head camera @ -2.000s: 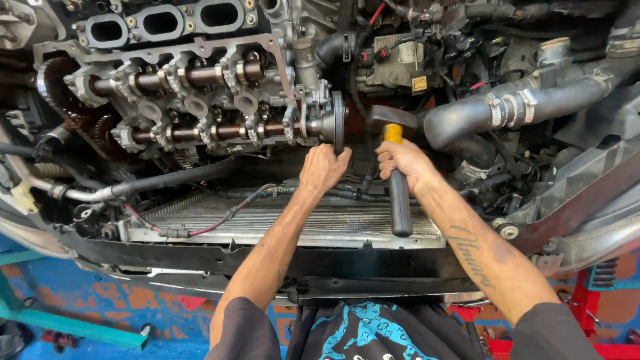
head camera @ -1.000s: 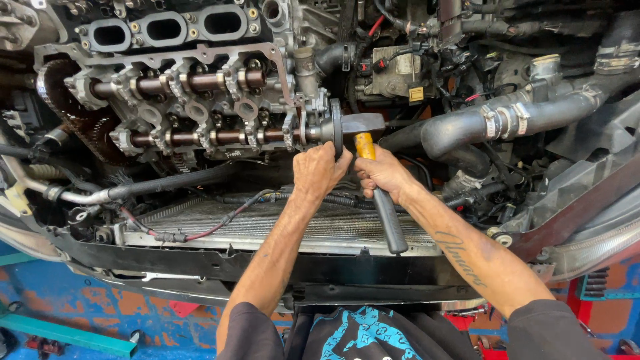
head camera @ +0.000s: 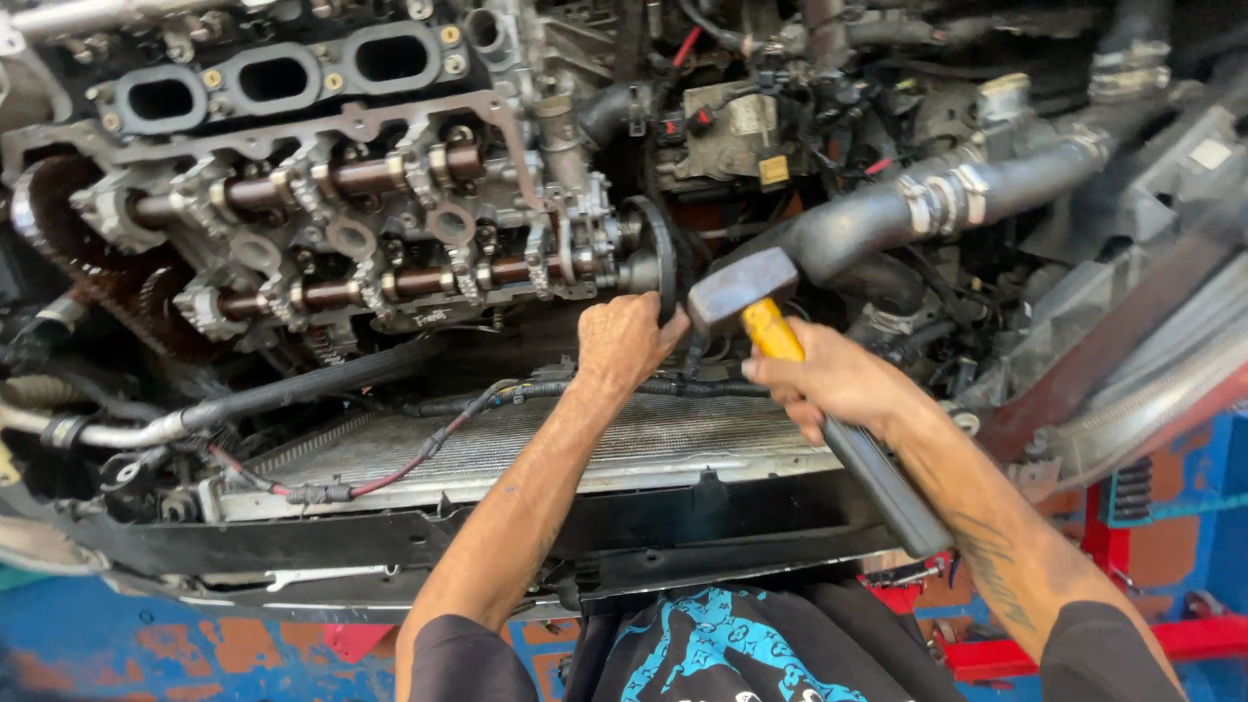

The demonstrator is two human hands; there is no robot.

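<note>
My right hand [head camera: 829,375] grips a short sledge hammer [head camera: 746,288] by its yellow and black handle, just below the steel head. The head is a little right of a dark round pulley [head camera: 666,249] at the end of the lower camshaft [head camera: 409,283], with a gap between them. At the pulley's lower edge is my left hand [head camera: 624,341], fingers curled against it; what its fingertips hold is hidden. To the left, the open cylinder head [head camera: 361,234] shows two camshafts and a timing chain [head camera: 49,214].
A radiator [head camera: 624,429] lies below my forearms, with a wiring harness [head camera: 419,458] across it. A combination wrench [head camera: 327,575] rests on the front crossmember [head camera: 292,541]. A black intake hose [head camera: 858,234] with clamps runs at the right. Red stand parts [head camera: 1014,658] are at lower right.
The hammer head was against or close to the pulley one second ago and is now off to its right. My left hand stays at the pulley's lower edge. The view has come somewhat closer.
</note>
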